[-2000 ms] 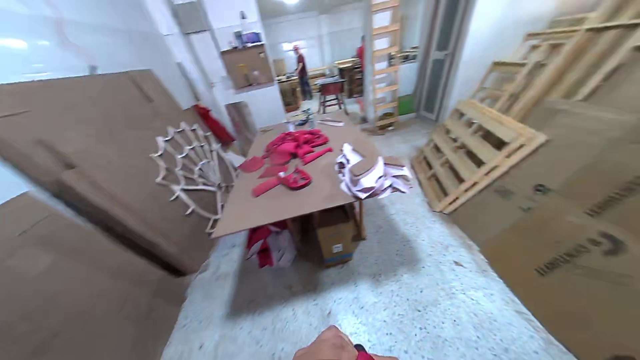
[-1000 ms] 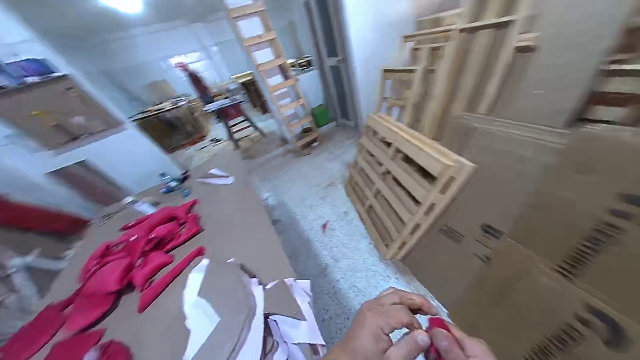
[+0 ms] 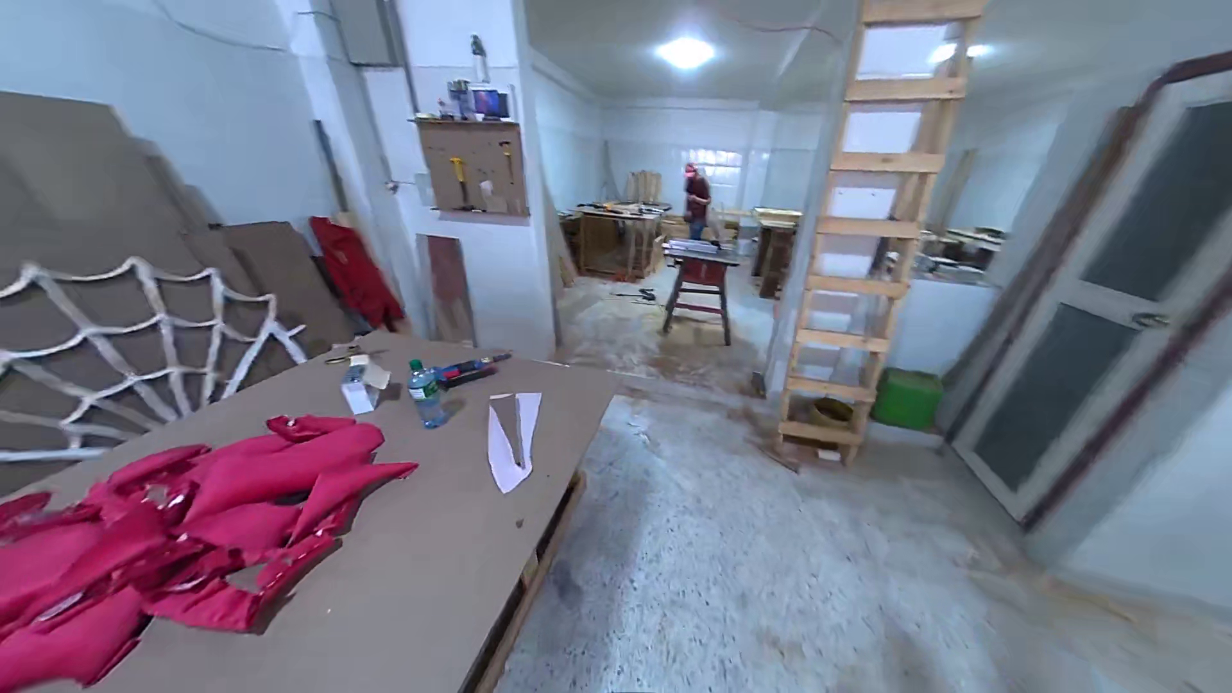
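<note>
Neither of my hands shows in the head view now, so what they hold or touch is hidden. Nearest to me at the left is a worktable [image 3: 423,568] with a brown board top. On it lies a heap of red padded fabric pieces [image 3: 279,472]. Behind the heap stand a small white box [image 3: 362,385] and a clear plastic bottle [image 3: 426,395] with a green cap. A red-and-blue tool [image 3: 467,371] lies beside the bottle. A white V-shaped cutout [image 3: 510,443] lies flat near the table's right edge.
A wooden stepladder [image 3: 847,250] stands ahead right, with a green container [image 3: 908,398] beside it. At the right is a door [image 3: 1107,337]. A white web-shaped frame [image 3: 144,346] leans at the left. Further back, a person [image 3: 697,200] stands behind a red-legged stand [image 3: 701,289].
Both hands, seen one second ago with something red between the fingers, have gone out of view. The view has turned left and moved along the table.
</note>
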